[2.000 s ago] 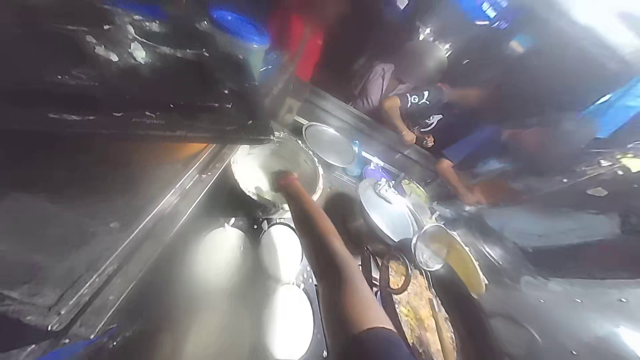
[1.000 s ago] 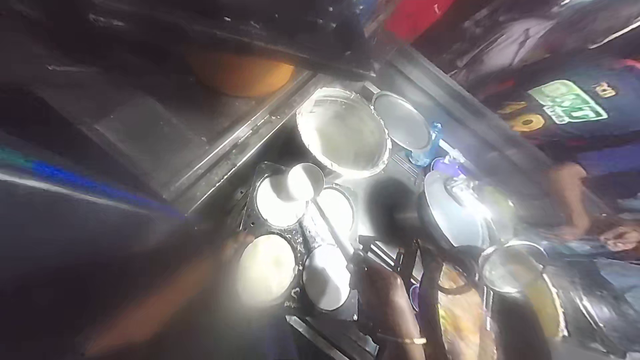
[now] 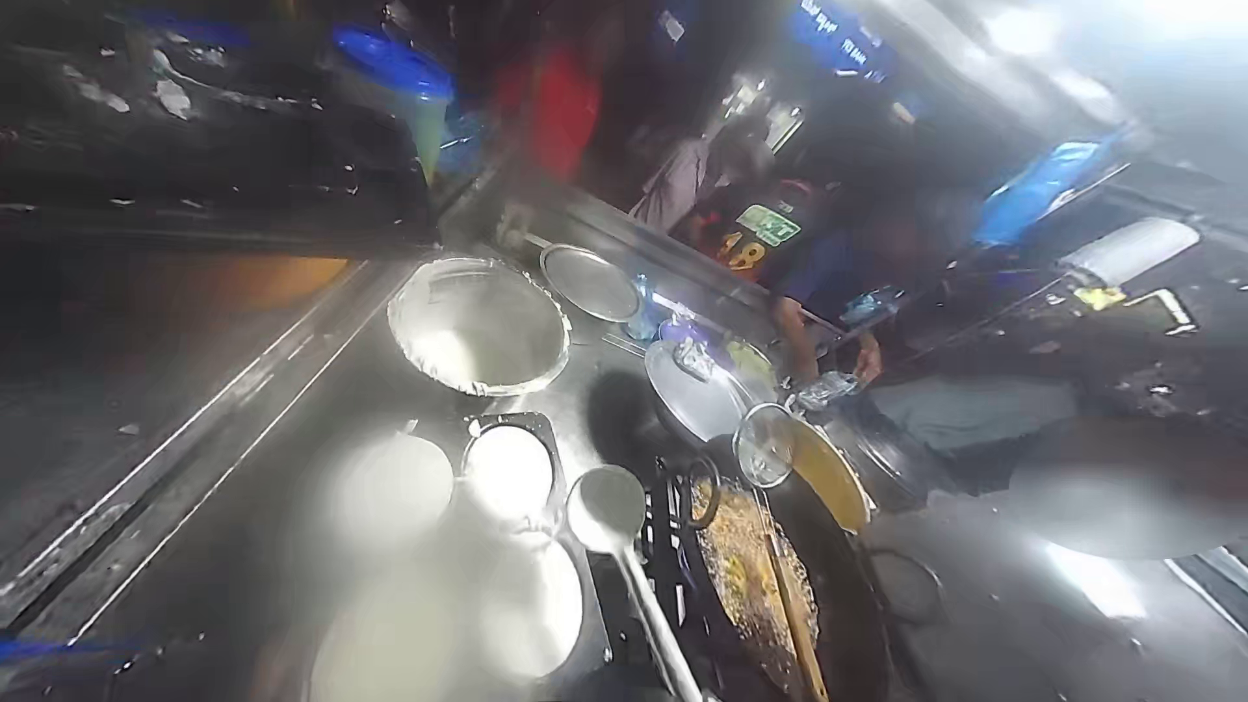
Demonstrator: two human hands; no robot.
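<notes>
Neither my left hand nor my right hand shows clearly; a faint brownish blur at the bottom left cannot be made out. A metal ladle [image 3: 606,502] is just right of the round moulds, its handle running out of the bottom edge. Several round moulds hold white batter [image 3: 509,475], the left and lower ones blurred by glare and haze. Above them stands a wide metal bowl [image 3: 478,327] with a whitish crusted rim. To the right, a dark pan of bubbling oil [image 3: 751,565] has a long wooden-looking stick across it.
A round lid or plate [image 3: 590,283] lies behind the bowl. A metal plate [image 3: 694,390], a wire strainer [image 3: 765,446] and a yellowish pan [image 3: 829,476] stand beyond the oil. Another person [image 3: 770,244] is across the counter, hands near foil. A dark ledge [image 3: 205,439] runs along the left.
Two seconds ago an arm reached into the bowl; one second ago a hand was at the lower middle. The ladle has moved from over the moulds to their right. The view has swung.
</notes>
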